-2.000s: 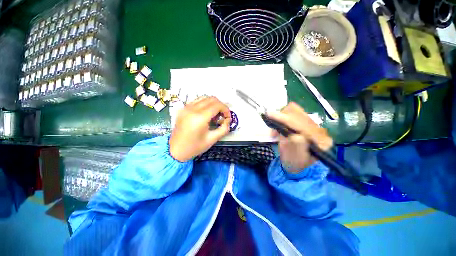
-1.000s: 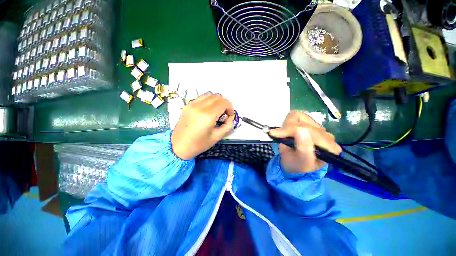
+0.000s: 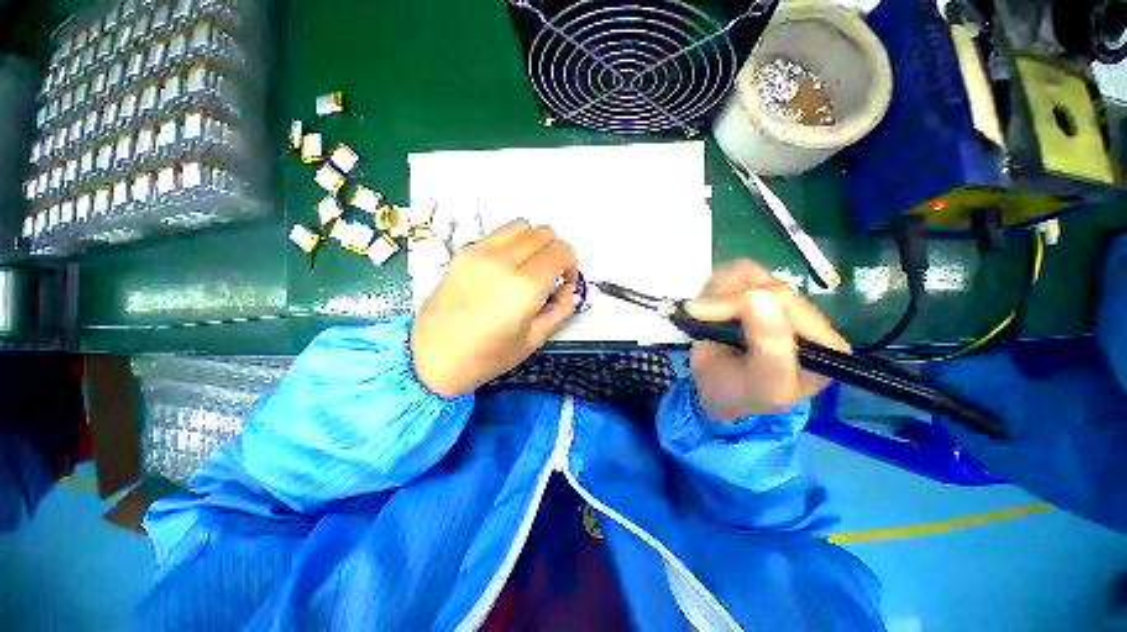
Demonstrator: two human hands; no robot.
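The ring circuit board (image 3: 581, 293) is a small dark blue ring, partly hidden by my left fingers, above the lower part of the white work pad (image 3: 643, 204). My left hand (image 3: 492, 303) grips it at its left side. My right hand (image 3: 756, 340) holds the soldering iron (image 3: 853, 367) by its black handle. The silver tip points left, close to the board's right edge; whether they touch I cannot tell. Small white battery cells (image 3: 352, 235) with yellowish ends lie in a loose pile left of the pad. Any solder wire is too small to see.
Stacked blister trays (image 3: 148, 117) of cells stand on the left. The fume fan (image 3: 628, 74) is behind the pad. To the right are the cream tip cleaner pot (image 3: 810, 93), silver tweezers (image 3: 791, 228) and blue soldering station (image 3: 921, 124). More clear trays (image 3: 204, 414) lie below the bench edge.
Over two seconds my right hand brings the iron's tip down to beside the ring board. Since one second ago it has barely moved. My left hand stays at the board. A red light now shows on the station.
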